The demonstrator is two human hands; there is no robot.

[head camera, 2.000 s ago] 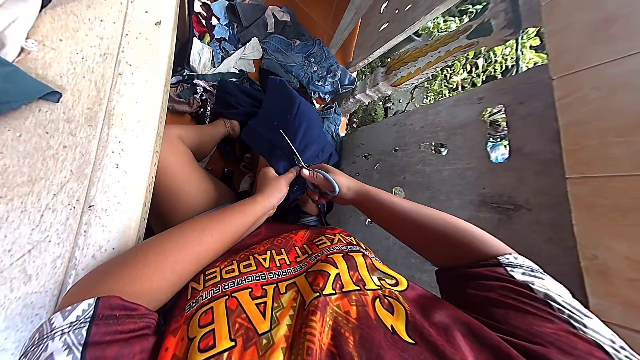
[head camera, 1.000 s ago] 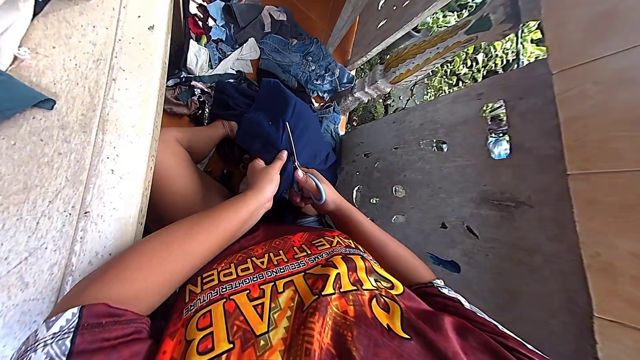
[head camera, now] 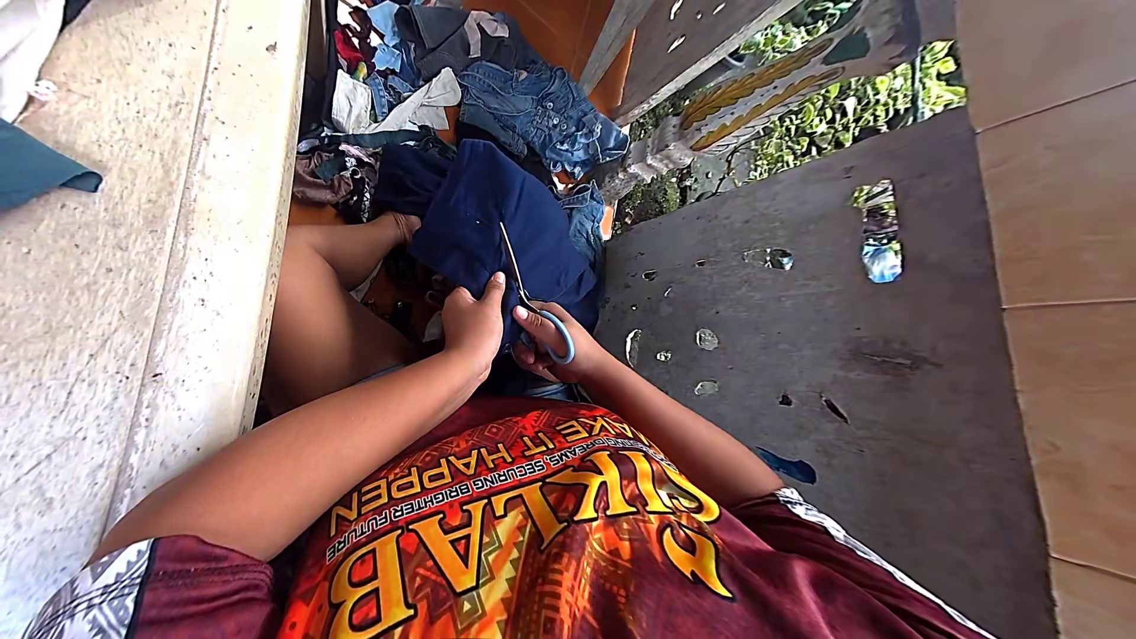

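Navy blue cloth lies spread over my lap, draping away from me. My left hand pinches its near edge, thumb pointing up along the fabric. Scissors with light blue handles are in my right hand, just right of the left one. Their slim metal blades point away from me and lie over the navy cloth. Whether the blades are parted is hard to tell. The lower fingers of both hands are partly hidden by cloth and handles.
Denim pieces and mixed scraps of cloth are heaped on the orange floor beyond my lap. A pale speckled ledge runs along my left side, with teal cloth on it. To the right stands a grey panel with holes, beside tan tiles.
Two seconds ago the scissors pointed up and to the left; now the blades point more nearly straight away from me. Both hands remain close together at the navy cloth.
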